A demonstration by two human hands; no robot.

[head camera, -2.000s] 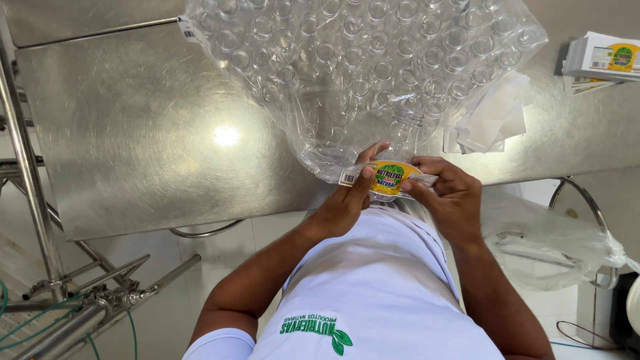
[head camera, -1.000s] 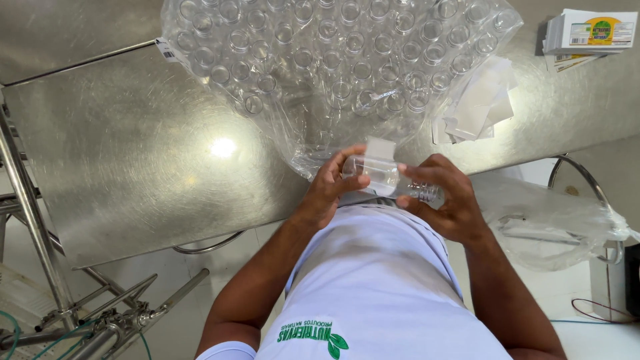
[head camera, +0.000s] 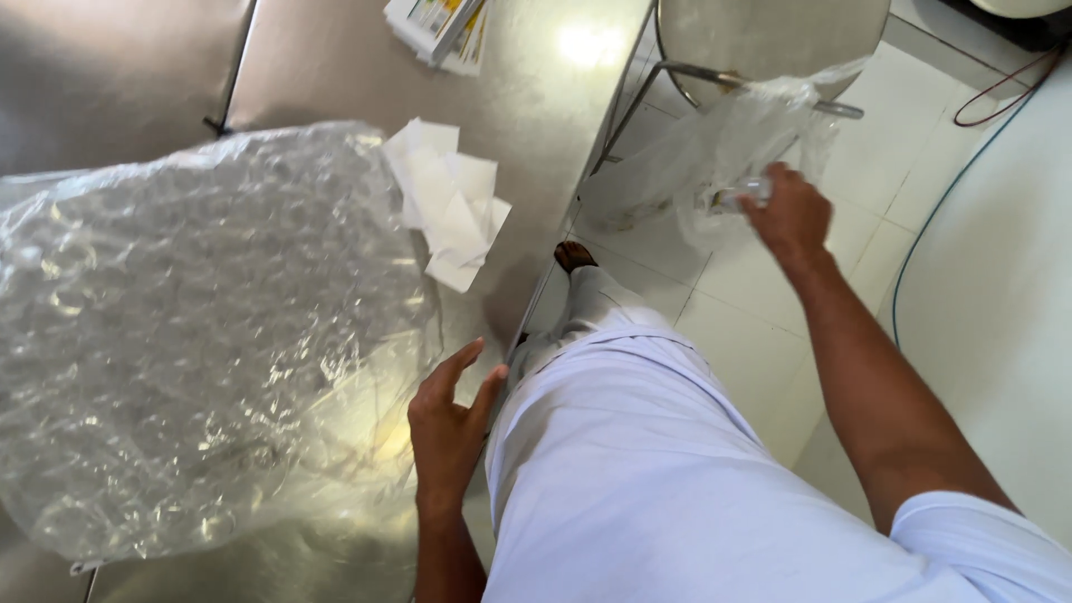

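Note:
My right hand grips a small clear plastic jar over the mouth of a transparent plastic bag, which hangs beside a round metal stool. Blur hides the details of the jar and of what lies in the bag. My left hand has its fingers apart and holds nothing, at the front edge of the steel table. Left of it lies a large clear bag full of clear jars. White paper pieces lie loosely overlapped against that bag's right side.
A stack of printed labels rests on the steel table at the top. The round metal stool stands off the table's edge. A hose runs across the pale floor at the right, and a foot shows below the table edge.
The view has turned strongly to the right. My hands, together on a clear jar one second ago, are now apart; the right has moved out to the hanging bag and the left has let go.

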